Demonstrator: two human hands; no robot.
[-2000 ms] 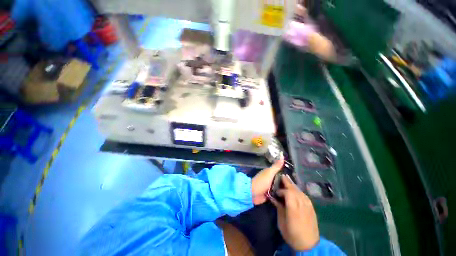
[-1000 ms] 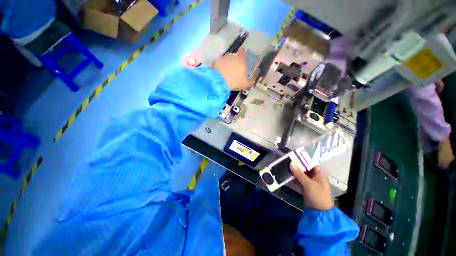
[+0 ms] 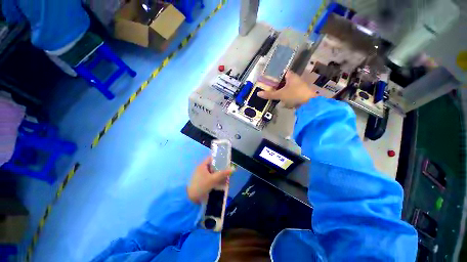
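Observation:
My left hand (image 3: 205, 180) holds an opened flip phone (image 3: 220, 158) upright in front of the machine, grey panel at the top, black screen and round part below. My right hand (image 3: 293, 91) reaches across to the left fixture (image 3: 251, 121), fingers touching a second opened phone (image 3: 257, 97) that lies in it. Its grey panel (image 3: 279, 61) points away from me. Whether the fingers grip it or only press on it is hard to tell. A blue clamp block (image 3: 243, 92) sits left of this phone.
The machine's lit display (image 3: 276, 157) is at its front. The right fixture (image 3: 364, 96) holds another phone. Dark-framed phones (image 3: 434, 173) lie on the green surface at right. A gantry post (image 3: 249, 16) stands behind the left fixture. A cardboard box (image 3: 148, 25) and blue stools (image 3: 105, 69) are on the floor.
My left hand has left the left fixture and now holds a phone low in front. My right hand has moved from the front right to the left fixture. The view has shifted.

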